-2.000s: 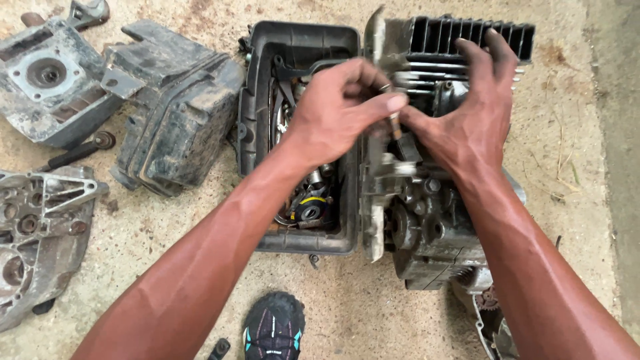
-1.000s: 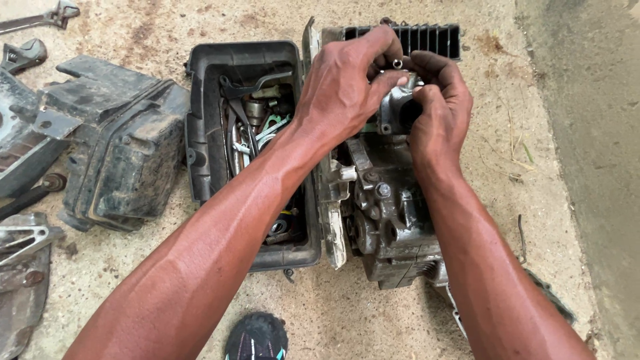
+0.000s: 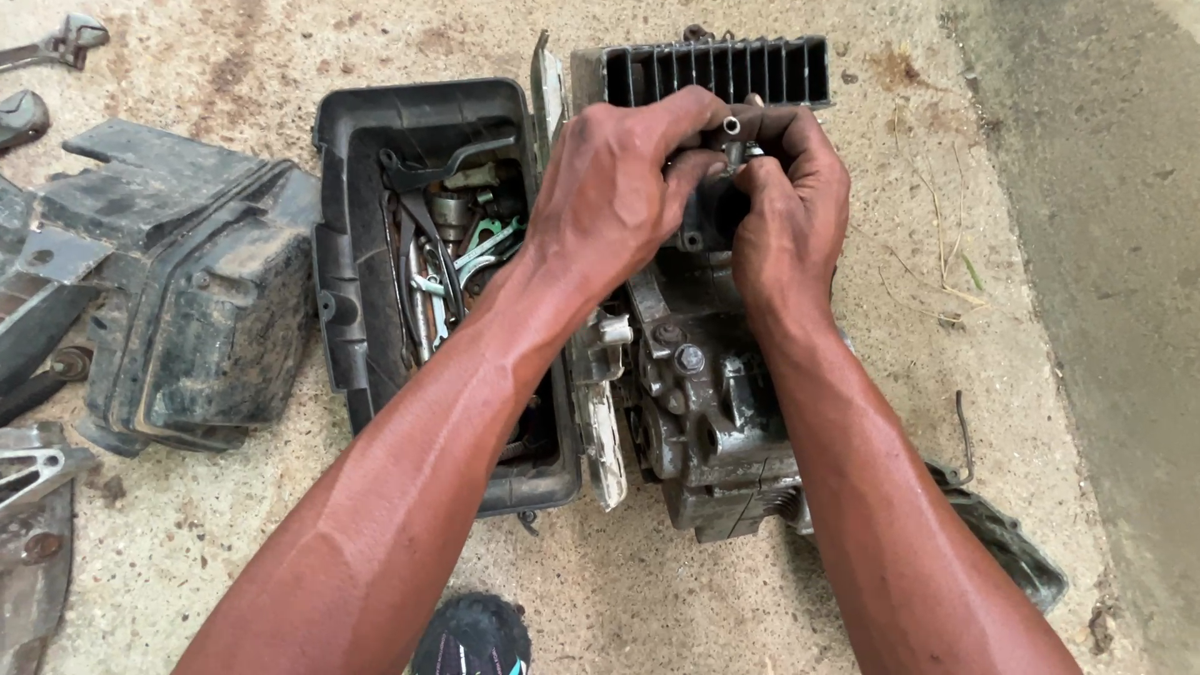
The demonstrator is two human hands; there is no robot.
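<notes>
Both my hands meet over the upper part of a greasy metal engine (image 3: 712, 403), just below its finned section (image 3: 717, 70). My left hand (image 3: 633, 178) has its thumb and index finger at a small metal fitting (image 3: 732, 141) with a round open end. From the other side, my right hand (image 3: 792, 202) pinches at the same fitting, its thumb and fingers curled. Beneath the fingers a dark metal part with a round opening (image 3: 729, 211) is partly covered. Which fingertips grip the fitting is hard to tell.
Left of the engine lies a black plastic toolbox (image 3: 337, 234) holding spanners and other tools. A dirty black plastic housing (image 3: 225, 319), adjustable wrenches (image 3: 70, 42) and a metal cover (image 3: 37, 553) are further left. A shoe (image 3: 473, 633) shows at the bottom; a concrete ledge (image 3: 1097, 234) runs along the right.
My hands have come together over the engine's upper part; two seconds ago they were further apart, with my right hand on the fins. The view has shifted somewhat.
</notes>
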